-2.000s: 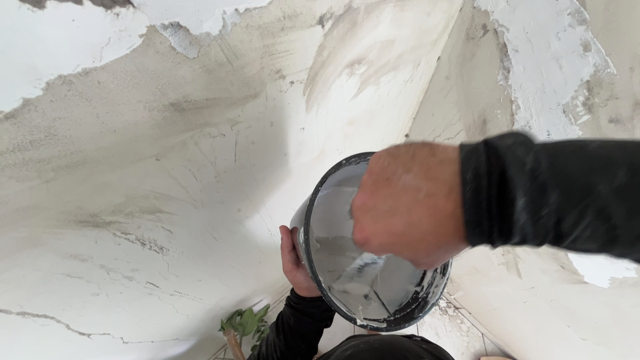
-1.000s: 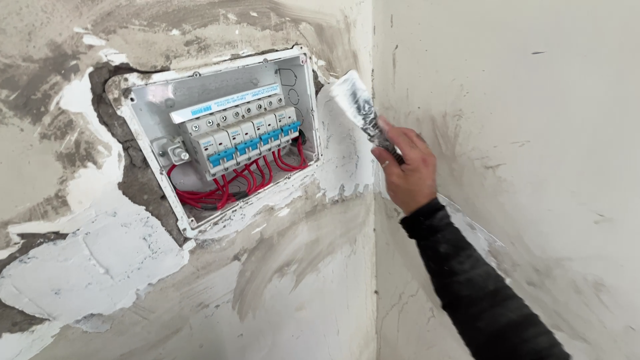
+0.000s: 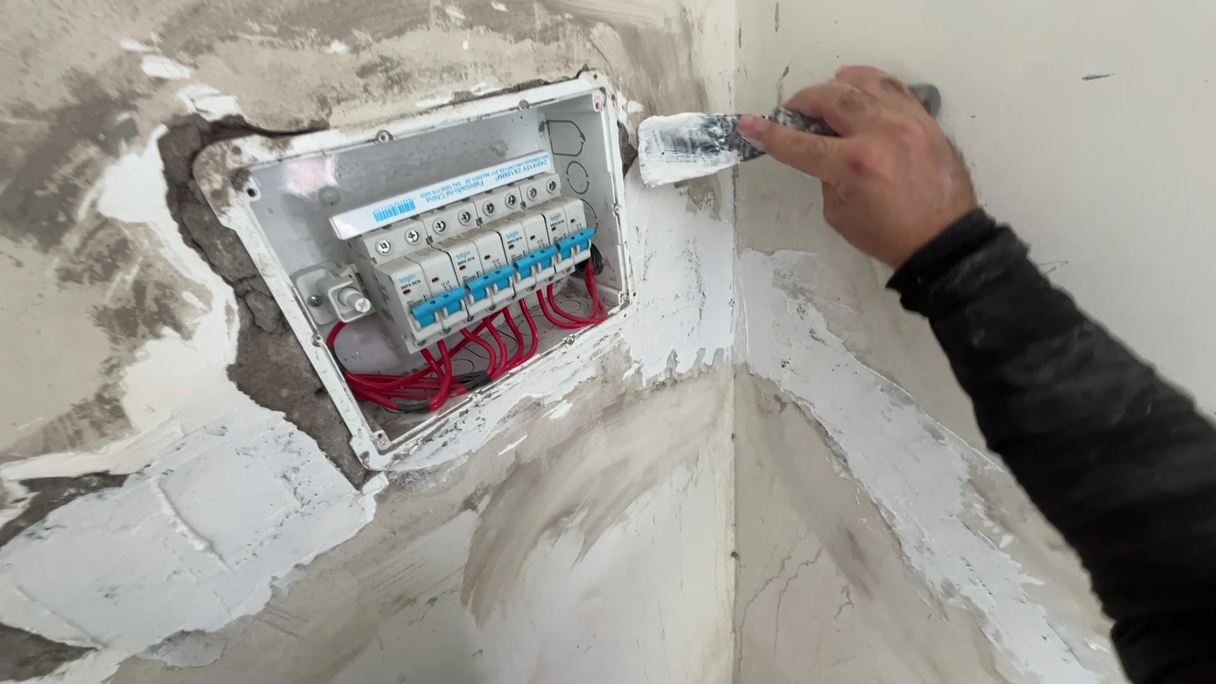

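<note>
My right hand (image 3: pixel 879 157) is shut on the dark handle of a putty knife (image 3: pixel 698 145). White filler coats the knife's blade, which points left and lies at the wall by the upper right edge of an electrical distribution box (image 3: pixel 622 237). Inside the open box is a row of circuit breakers (image 3: pixel 484 271) with blue switches, and red wires (image 3: pixel 494 347) run below them. Fresh white filler (image 3: pixel 679 275) covers the wall strip between the box and the corner. My left hand is out of view.
The inner wall corner (image 3: pixel 734 456) runs vertically right of the box. Rough grey mortar (image 3: pixel 280 351) shows in a gap along the box's left side. A large white filler patch (image 3: pixel 218 513) lies at lower left, and another filler band (image 3: pixel 883 427) slants down the right wall.
The view has risen from the bucket, held in my left hand two seconds ago, to the wall box. Since one second ago, the knife has turned from steeply slanted to nearly level, its blade nearer the box edge.
</note>
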